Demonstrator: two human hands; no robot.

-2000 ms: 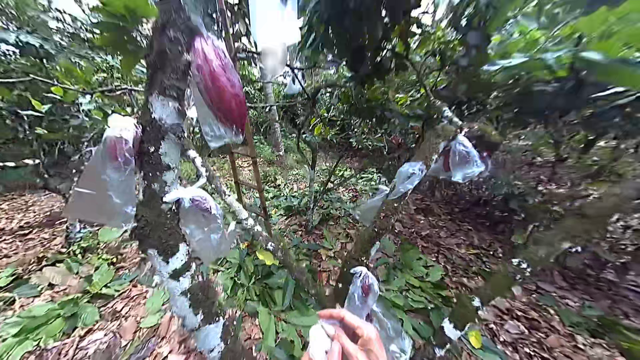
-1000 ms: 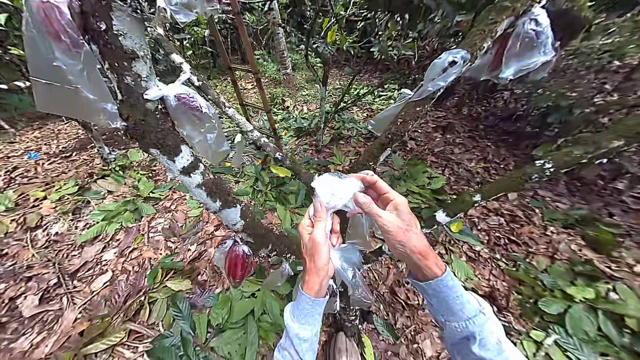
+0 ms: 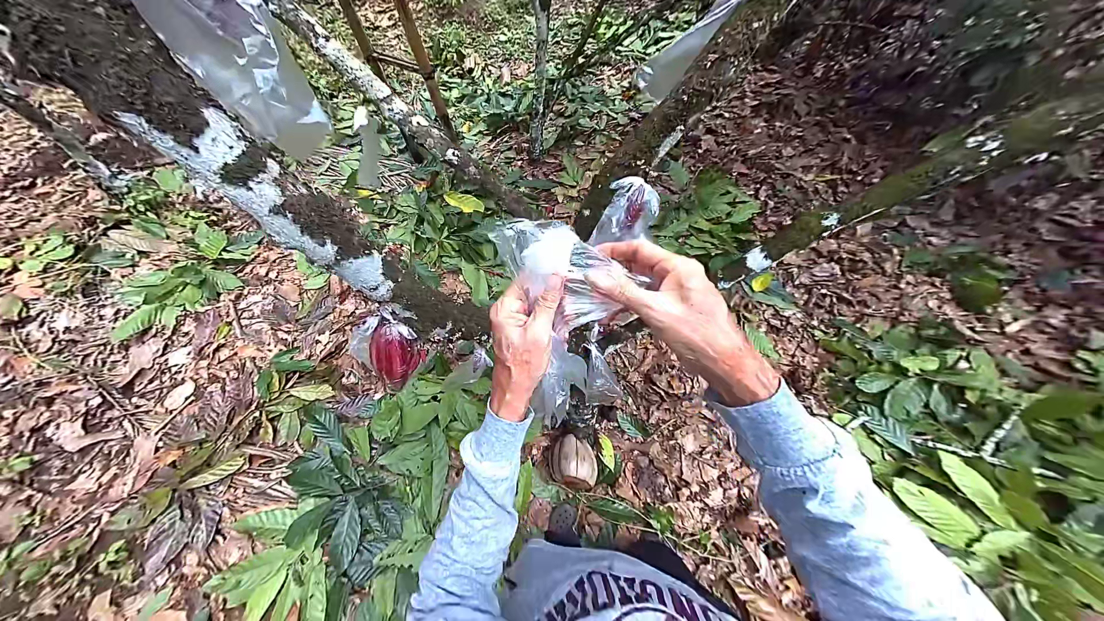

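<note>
Between my two hands is a clear plastic bag [image 3: 580, 297] with a white wad [image 3: 548, 252] at its upper left. My left hand [image 3: 523, 336] pinches the bag just below the wad, between thumb and fingers. My right hand [image 3: 681, 312] grips the gathered plastic on the right. Just behind the hands stands a bagged pod [image 3: 630, 210], reddish through the film. More clear bags [image 3: 561, 379] hang under the hands. Left of them a red cacao pod [image 3: 394, 354] hangs in clear plastic from the low trunk. Whether the held bag has anything else inside, I cannot tell.
A thick mossy cacao trunk [image 3: 285, 207] slants in from the upper left, with a large plastic bag [image 3: 246, 73] on it. Other branches [image 3: 897, 194] spread right. A brown pod [image 3: 573, 461] is low by my feet. A wooden ladder [image 3: 423, 69] stands behind. Leaf litter and green shoots cover the ground.
The white wad was bunched between both hands; now clear plastic is spread out beside it, and my right hand is further from my left. The view has tilted down.
</note>
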